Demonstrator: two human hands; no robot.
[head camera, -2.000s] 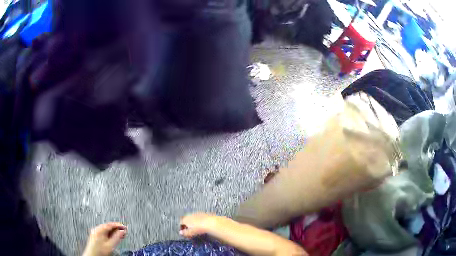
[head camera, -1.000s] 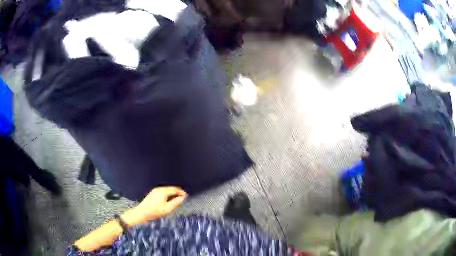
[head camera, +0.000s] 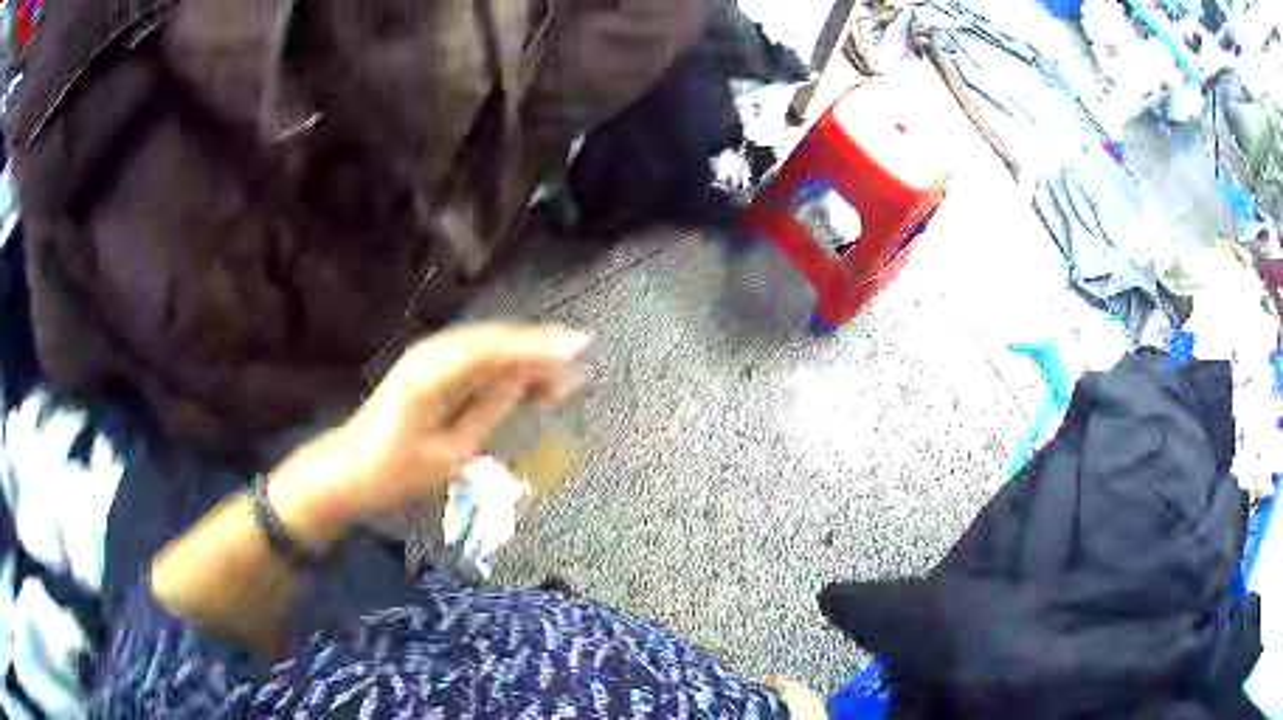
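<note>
My left hand (head camera: 457, 401), with a dark band at the wrist, reaches forward at the left of centre. It looks empty and slightly blurred, with fingers curved and a gap between thumb and fingers. Just beyond it a large heap of dark brown garments (head camera: 211, 267) fills the upper left. I cannot tell if the fingertips touch it. My right hand is not in view; a small skin-toned patch at the bottom edge is too cut off to name.
A red plastic stool (head camera: 851, 197) stands on the speckled floor (head camera: 690, 464) ahead. A white scrap (head camera: 483, 513) lies below my left hand. Black garments (head camera: 1083, 549) hang over a blue bin (head camera: 861, 696) at the lower right. Grey cloth pieces (head camera: 1076, 225) lie at the upper right.
The view has moved forward past the dark pile with white pieces. The stool looks nearer, and the brown heap now fills the upper left. My left hand is raised higher; my right hand has left view.
</note>
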